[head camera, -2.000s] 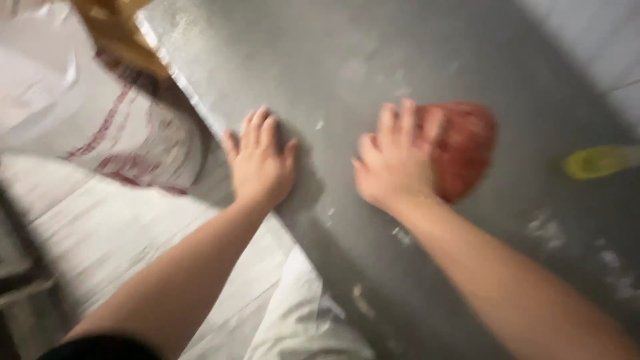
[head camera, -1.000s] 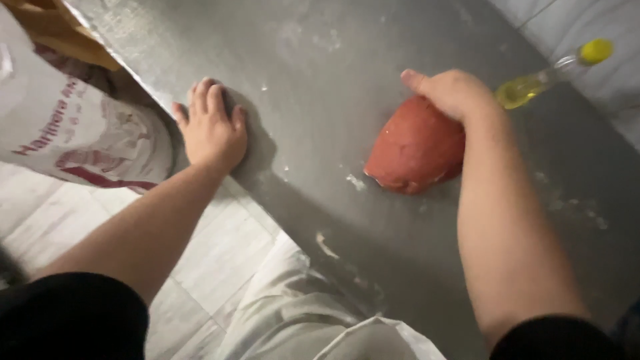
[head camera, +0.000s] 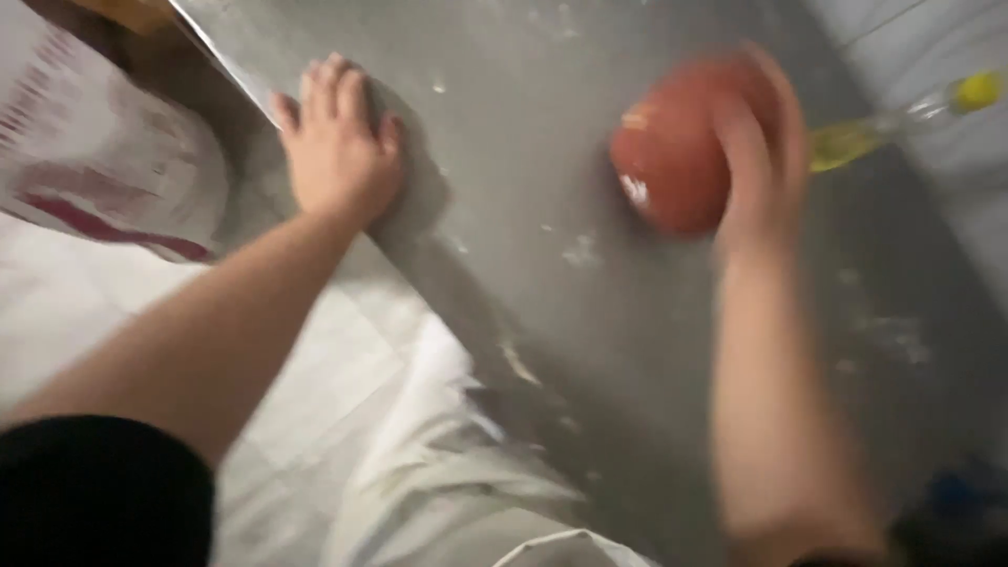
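Note:
A smooth red lump of dough (head camera: 677, 150) is at the upper right over the grey metal worktop (head camera: 512, 157). Wrapped around its right side is my right hand (head camera: 760, 165), blurred, with the fingertips partly hidden behind the lump. Whether the dough touches the worktop all along its underside is unclear. My left hand (head camera: 339, 142) lies palm down near the worktop's left edge, fingers slightly spread, with nothing in it.
A clear bottle of yellow liquid with a yellow cap (head camera: 846, 146) lies or leans beyond my right hand. White bits and smears mark the worktop. A large white sack with red print (head camera: 118, 150) stands at the left, beside the pale tiled floor (head camera: 339, 362).
My right hand has gone from the top of the red dough to its right side, gripping it. The left hand stays flat at the worktop's edge. The view has shifted.

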